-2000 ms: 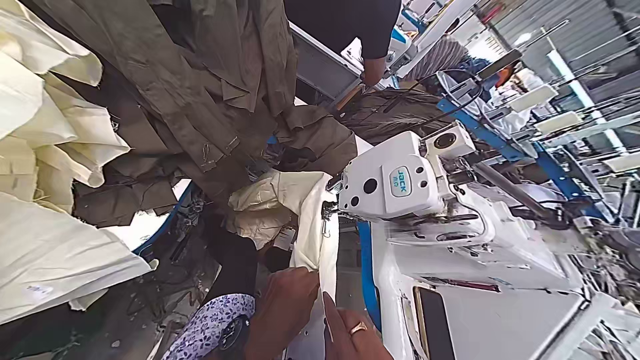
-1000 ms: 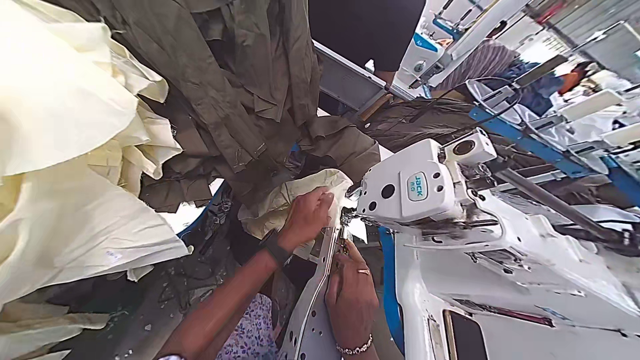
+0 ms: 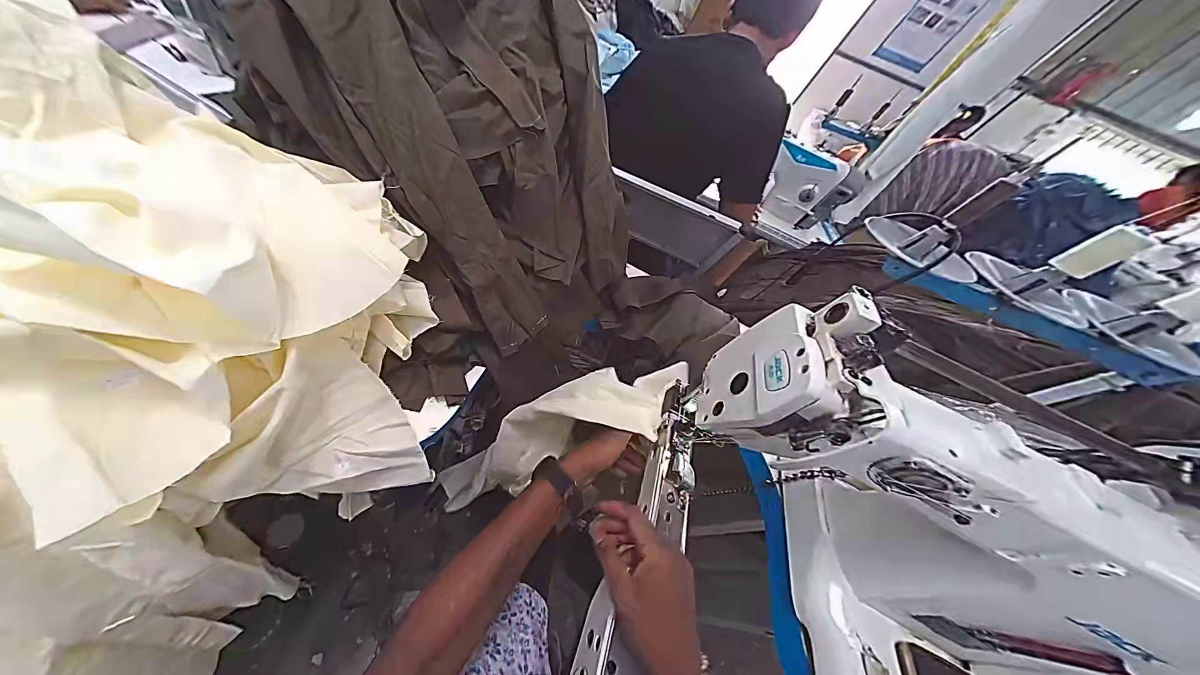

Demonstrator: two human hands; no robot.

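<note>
A cream fabric piece [image 3: 586, 403] lies over the narrow metal arm [image 3: 661, 492] of a white Jack sewing machine [image 3: 764, 370], its edge close to the needle area. My left hand [image 3: 605, 457], with a dark band at the wrist, is under and beside this fabric, left of the arm; the cloth partly hides it, so its grip is unclear. My right hand [image 3: 647, 572] is lower, over the metal arm, with fingers curled and thumb near the forefinger; whether something thin is between them cannot be seen.
A large heap of cream fabric [image 3: 187, 309] fills the left side. Dark olive garments [image 3: 450, 141] hang behind the machine. A person in a black top [image 3: 698, 112] sits beyond them. More sewing machines [image 3: 806, 178] and a blue rail [image 3: 1041, 323] stand at the right back.
My left hand has moved from on top of the cream fabric to below its edge. My right hand has come down, away from the needle area. The view has shifted, showing more of the person behind.
</note>
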